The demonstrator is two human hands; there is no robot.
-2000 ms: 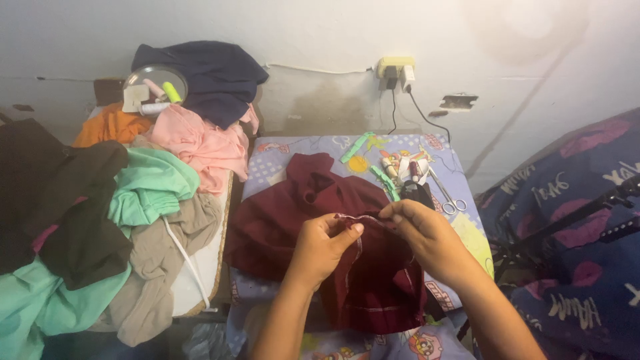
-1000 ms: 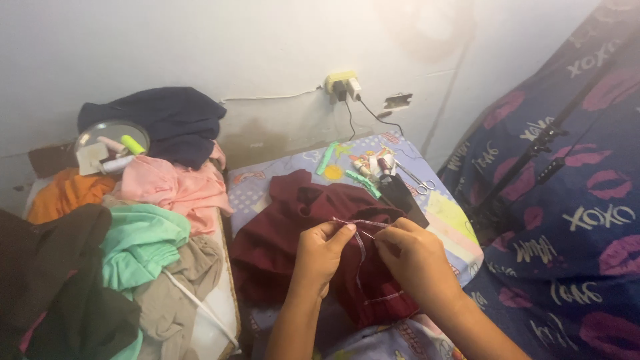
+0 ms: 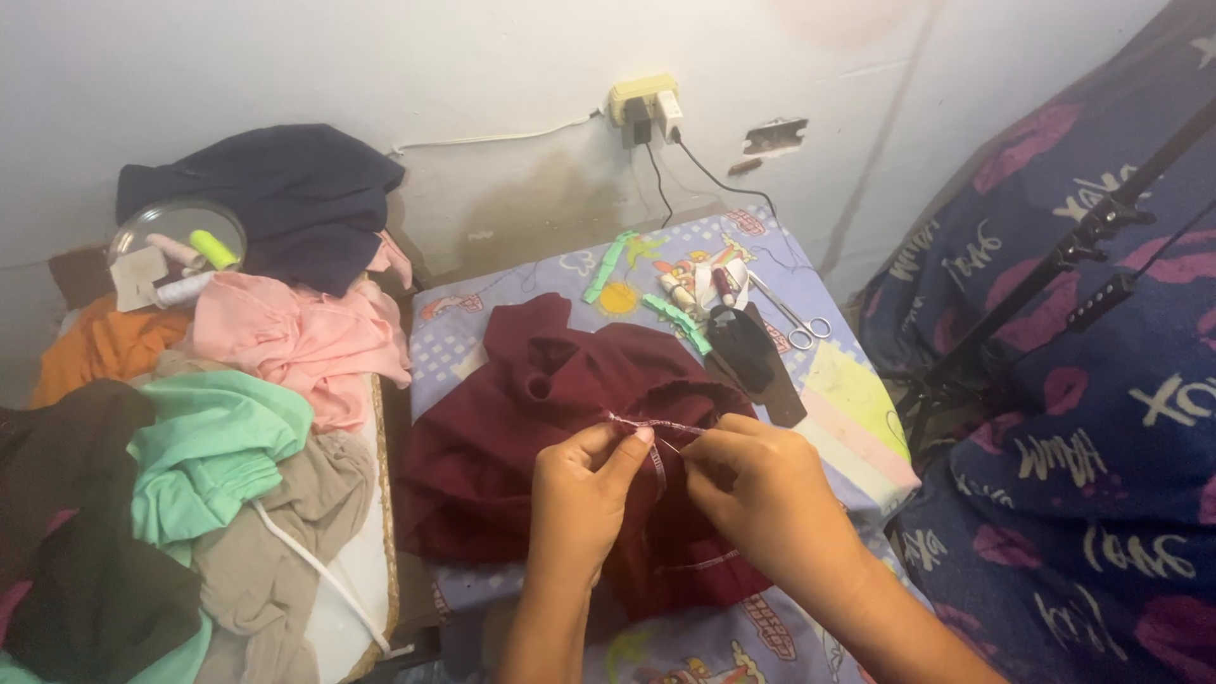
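Note:
A maroon cloth garment [image 3: 475, 456] with pale stitched seams lies spread over the patterned cover. My left hand [image 3: 584, 489] pinches the garment's seam edge between thumb and fingers. Close by on the right, my right hand [image 3: 760, 475] grips the same edge, with a thin needle-like sliver showing between the two hands. Whether the right fingers hold the needle itself cannot be made out. Beyond the garment lie metal scissors [image 3: 788, 313], thread spools [image 3: 724, 285], mint-green fabric strips [image 3: 608, 268] and a dark folded item [image 3: 750, 356].
Left of the garment, a white board [image 3: 353, 589] bears piled clothes, including pink cloth [image 3: 294, 332] and mint cloth [image 3: 214, 446]. A round clear dish [image 3: 176, 223] holds spools. Cords hang from a wall socket [image 3: 644, 90]. A black stand [image 3: 1045, 275] rises at the right.
The view has shifted. Both hands stay close together at the garment's seam; the right hand has moved slightly away from the left since one second ago.

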